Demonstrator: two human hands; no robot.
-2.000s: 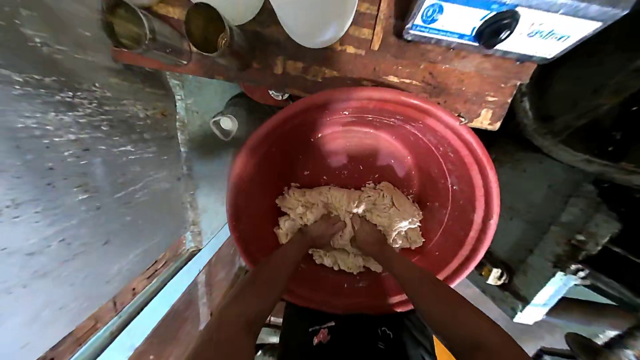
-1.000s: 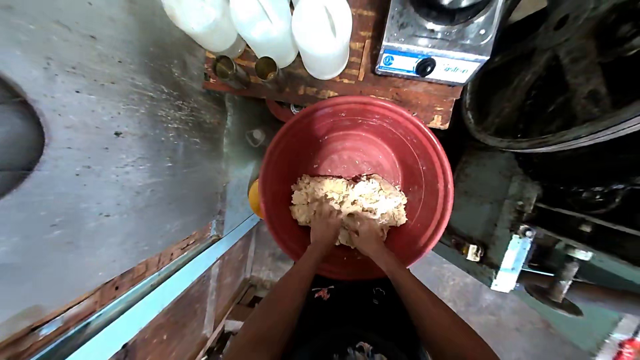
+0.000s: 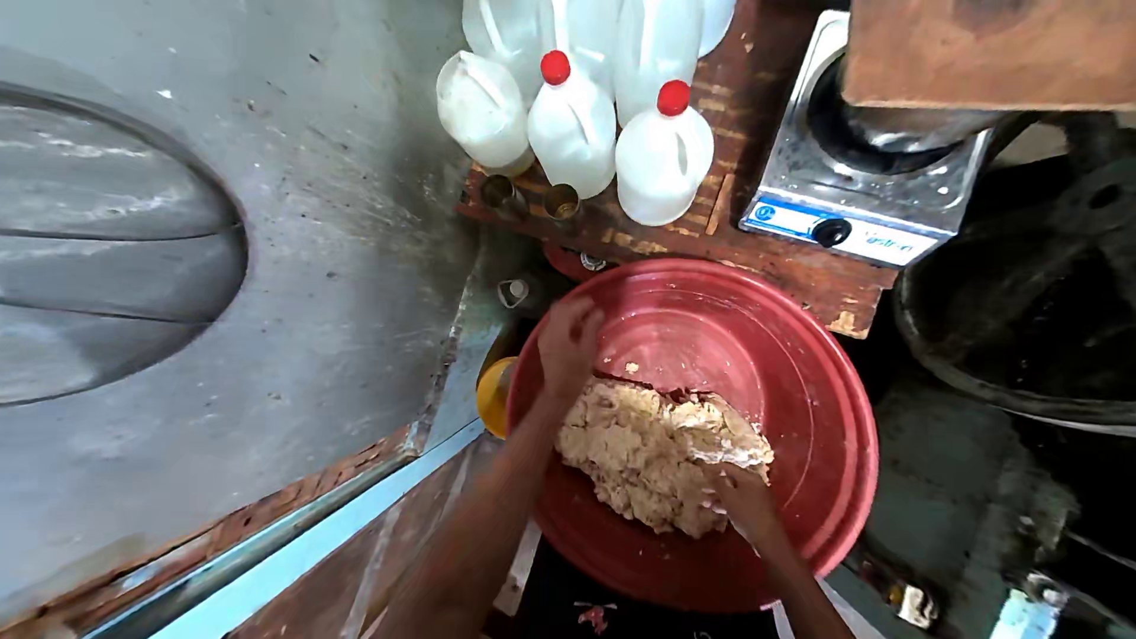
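Note:
A large red plastic basin (image 3: 825,382) holds a rough, lumpy mass of pale dough (image 3: 639,453), with some white flour on its right part. My left hand (image 3: 570,342) is raised off the dough at the basin's upper left side, fingers slightly curled, with nothing seen in it. My right hand (image 3: 737,497) rests on the lower right edge of the dough, its fingertips partly sunk in or hidden by it. A small crumb of dough lies on the basin floor above the mass.
Behind the basin, a worn wooden table (image 3: 799,288) bears white plastic jugs (image 3: 664,160), metal cups (image 3: 562,202) and a gas stove (image 3: 870,195). A grey metal surface (image 3: 355,266) spans the left. A yellow container (image 3: 494,398) touches the basin's left side; a dark round vessel (image 3: 941,355) stands at right.
Both hands were together in the dough. My left hand has come off it towards the basin's upper left; my right hand stays at the dough's right side. The view has shifted.

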